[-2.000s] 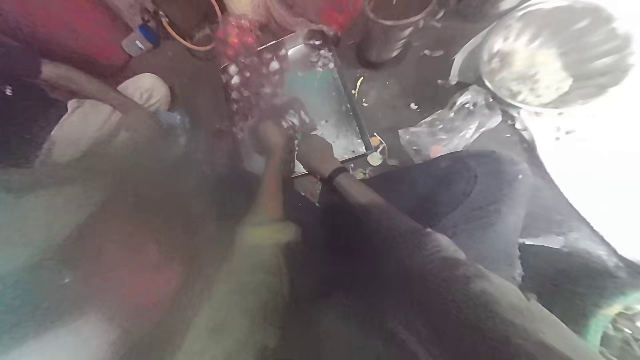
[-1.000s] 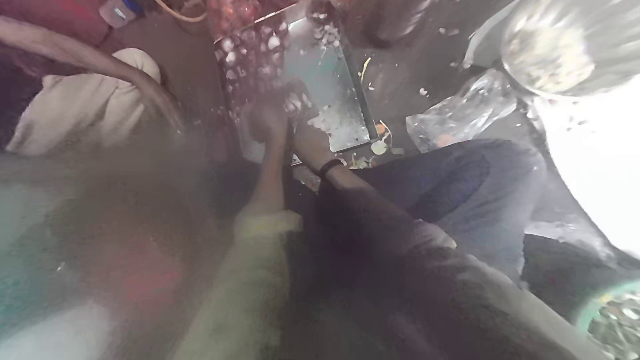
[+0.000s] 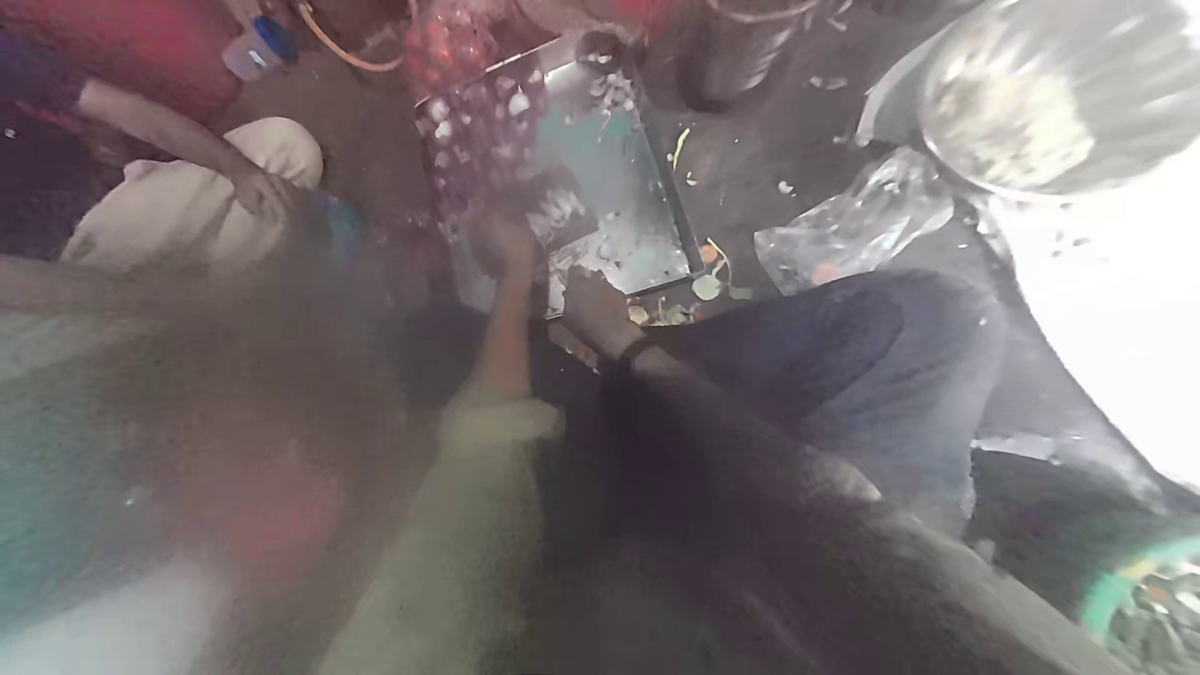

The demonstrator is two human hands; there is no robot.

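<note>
A rectangular metal tray (image 3: 609,178) lies on the floor in front of me, with many pale pieces (image 3: 518,101) on its left half and a few at its top. My left hand (image 3: 502,234) is over the tray's lower left part, blurred, beside a dark flat thing bearing pale pieces (image 3: 562,211); whether the hand grips it is unclear. My right hand (image 3: 595,300), fingers curled, is at the tray's near edge, a dark band on its wrist. What the fingers hold, if anything, is hidden.
A large metal bowl (image 3: 1144,94) with pale contents stands upper right, a clear plastic bag (image 3: 872,220) below it. A bucket (image 3: 745,52) stands behind the tray. Scraps (image 3: 706,286) lie near its corner. Another person's hand (image 3: 262,192) rests at left. A green-rimmed container (image 3: 1102,600) is lower right.
The other person's hand at left has drawn back toward their knee since a second ago. My two hands remain close together at the near side of the tray.
</note>
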